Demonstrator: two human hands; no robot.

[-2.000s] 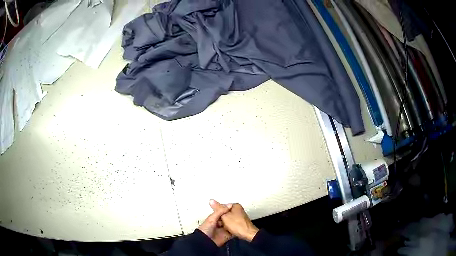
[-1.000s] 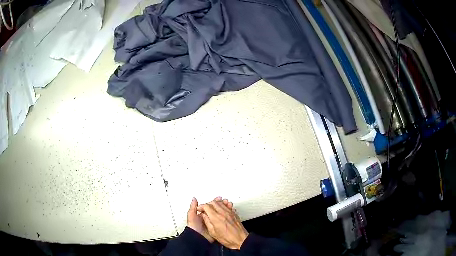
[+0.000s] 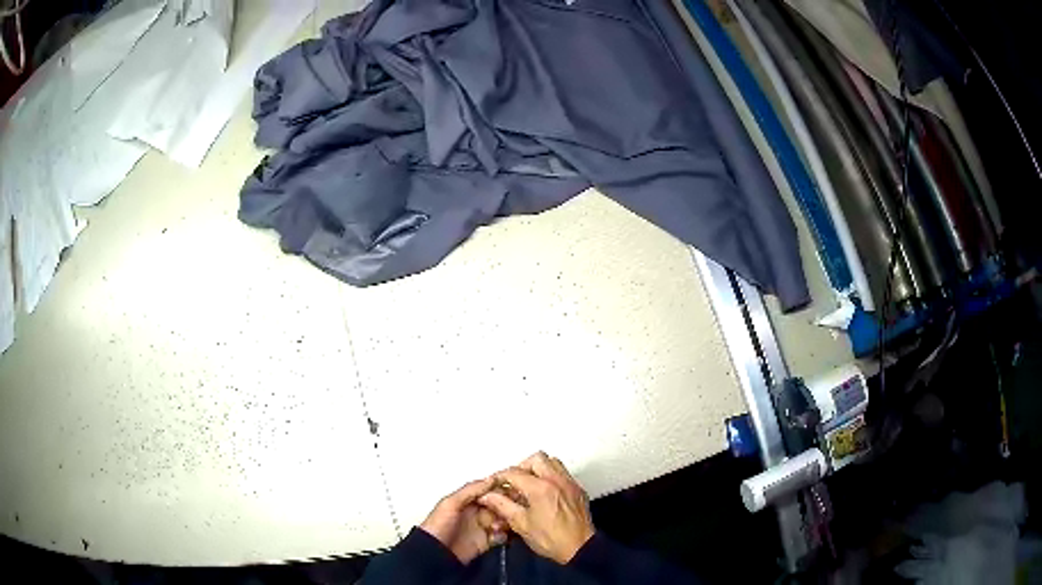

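My left hand [image 3: 462, 526] and my right hand [image 3: 551, 512] are together at the bottom of the view, over the near table edge. Their fingers are curled and touch each other. I cannot tell whether a tiny thing is between the fingertips. The grey-blue garment [image 3: 343, 189] lies crumpled on the table beyond my hands, with a pale shiny patch at its lower edge. Smoother grey-blue cloth [image 3: 617, 103] extends to its right and hangs over the rail. Neither hand touches the cloth.
The off-white table [image 3: 251, 423] has dark specks and a joint line. White paper patterns [image 3: 177, 97] lie at the far left. A metal cutter rail [image 3: 748, 343] with a white and blue cutter unit [image 3: 840, 394] runs along the right. Fabric rolls [image 3: 846, 149] stand beyond it.
My hands have shifted from clasped together to fingertips curled against each other, with the right hand slightly farther right. The view has shifted a little; the cloth lies the same.
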